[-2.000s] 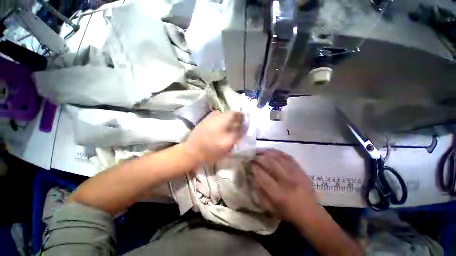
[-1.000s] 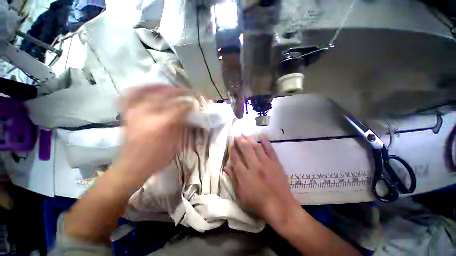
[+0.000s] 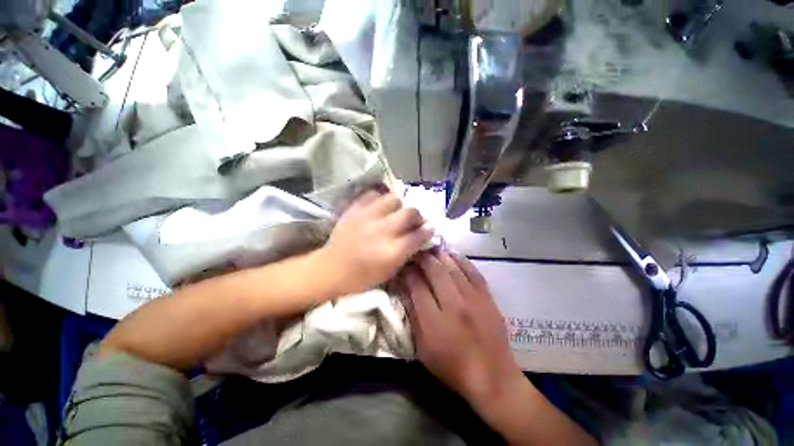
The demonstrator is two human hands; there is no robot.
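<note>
A crumpled beige garment (image 3: pixel 252 165) lies left of the needle and hangs over the table's front edge. A whiter cloth piece (image 3: pixel 218 218) lies with it. My left hand (image 3: pixel 376 237) pinches the cloth with curled fingers just left and in front of the brightly lit needle area (image 3: pixel 444 213). My right hand (image 3: pixel 457 318) lies palm down with its fingertips on the cloth edge, touching or very close to my left fingertips. The pinched edge is mostly hidden by my fingers and glare.
The sewing machine head (image 3: pixel 627 113) stands over the right side. Black-handled shears (image 3: pixel 669 322) lie right of the needle. Dark red handles (image 3: pixel 783 296) show at the right rim. A ruler scale (image 3: pixel 575 334) runs along the front edge. A purple object (image 3: pixel 33 174) is at the left.
My left hand has moved right from over the garment to the needle area and grips the cloth there. The front cloth bundle has shifted left. My right hand stays near the needle.
</note>
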